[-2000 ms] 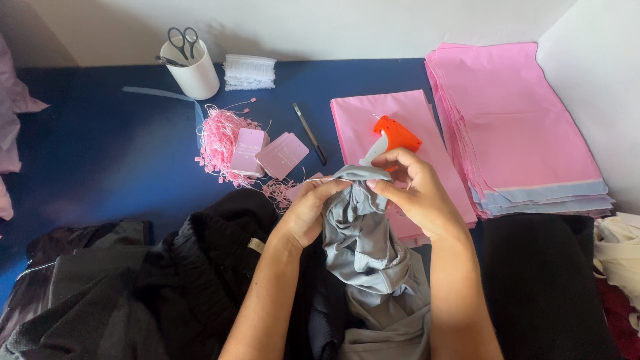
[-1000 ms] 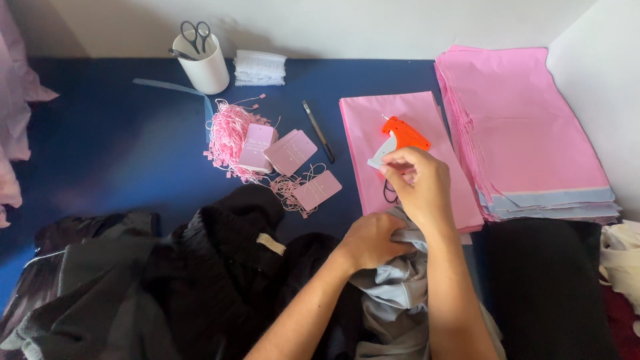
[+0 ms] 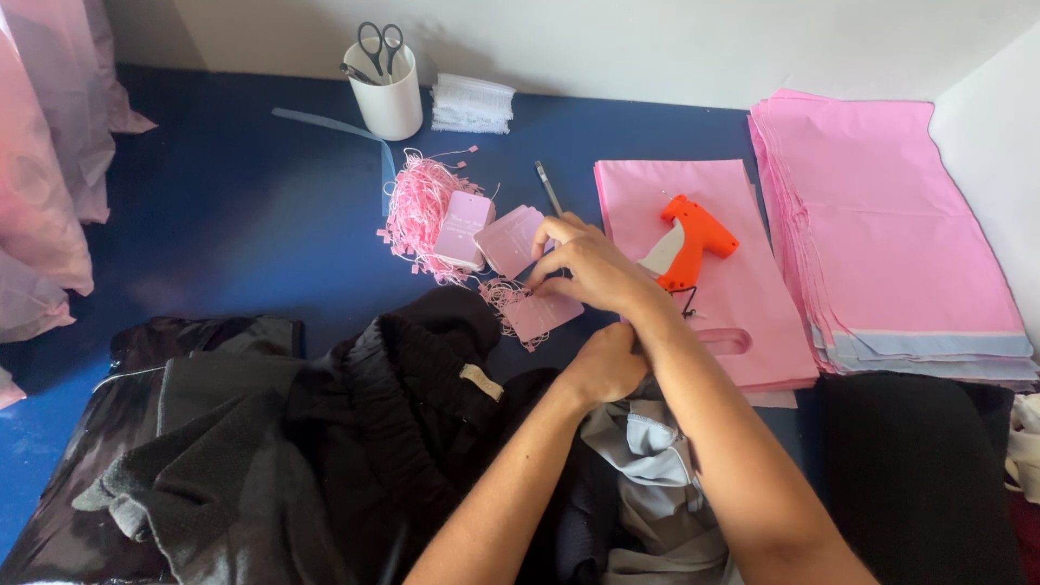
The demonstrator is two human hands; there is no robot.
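Note:
My right hand [image 3: 589, 264] reaches over the pink hang tags, fingers spread and bent; its fingertips are close to the fanned tags [image 3: 510, 240] and a single tag [image 3: 543, 313], and contact cannot be told. Below it my left hand [image 3: 608, 366] is closed on the top of a grey garment [image 3: 650, 455], partly behind my right forearm. An orange and white tagging gun [image 3: 697, 244] lies on the pink plastic bags [image 3: 674, 183]. A tag stack [image 3: 465, 230] rests against a bundle of pink tag strings [image 3: 422, 207]; looser strings [image 3: 502, 296] lie beside the single tag.
A white cup [image 3: 388, 101] holds scissors [image 3: 380, 49]. White fasteners [image 3: 473, 104] and a pen [image 3: 548, 188] lie on the blue table [image 3: 219, 195]. Dark garments [image 3: 390, 406] cover the front left; a larger pink bag stack [image 3: 886, 219] and black fabric [image 3: 910, 463] are at right.
My right hand has moved left from beside the tagging gun to the tags. Two seconds ago both hands held the grey garment; my left hand remains on it.

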